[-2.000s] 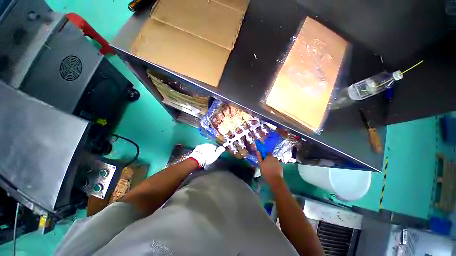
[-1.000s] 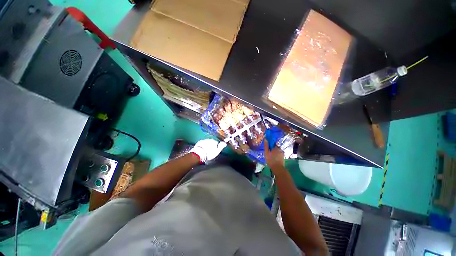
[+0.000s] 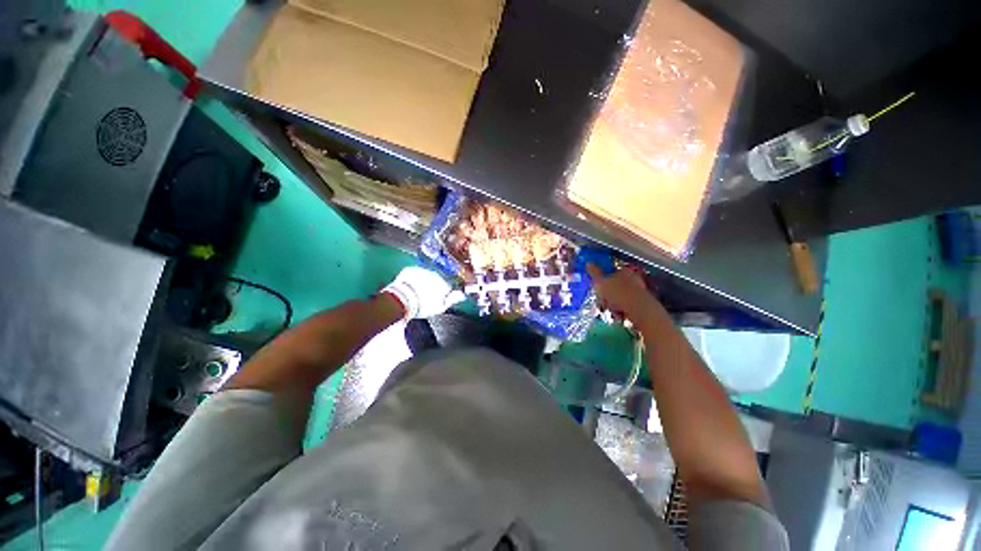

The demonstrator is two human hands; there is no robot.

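My left hand (image 3: 422, 293), in a white knit glove with a red cuff, grips the end of the silver-grey core bar (image 3: 522, 285). The bar lies roughly level over the blue parts bin (image 3: 438, 236), its two rows of stubby cores showing. Peach-orange moulded parts (image 3: 503, 234) fill the bin behind the bar. My bare right hand (image 3: 619, 288) is closed around the bright blue air blow gun (image 3: 591, 262) at the bar's far end. The gun's nozzle is too small to make out.
The black-topped bench (image 3: 527, 118) overhangs the bin. On it lie a cardboard sheet (image 3: 371, 81), a film-covered peach sheet stack (image 3: 658, 129), a clear bottle with a yellow tube (image 3: 796, 149) and a wooden-handled tool (image 3: 802, 267). Grey machines (image 3: 81, 312) stand left.
The core bar has turned from a slant to nearly level. My right hand and the blow gun have moved up and right. My left hand has shifted slightly left and up; the view has shifted.
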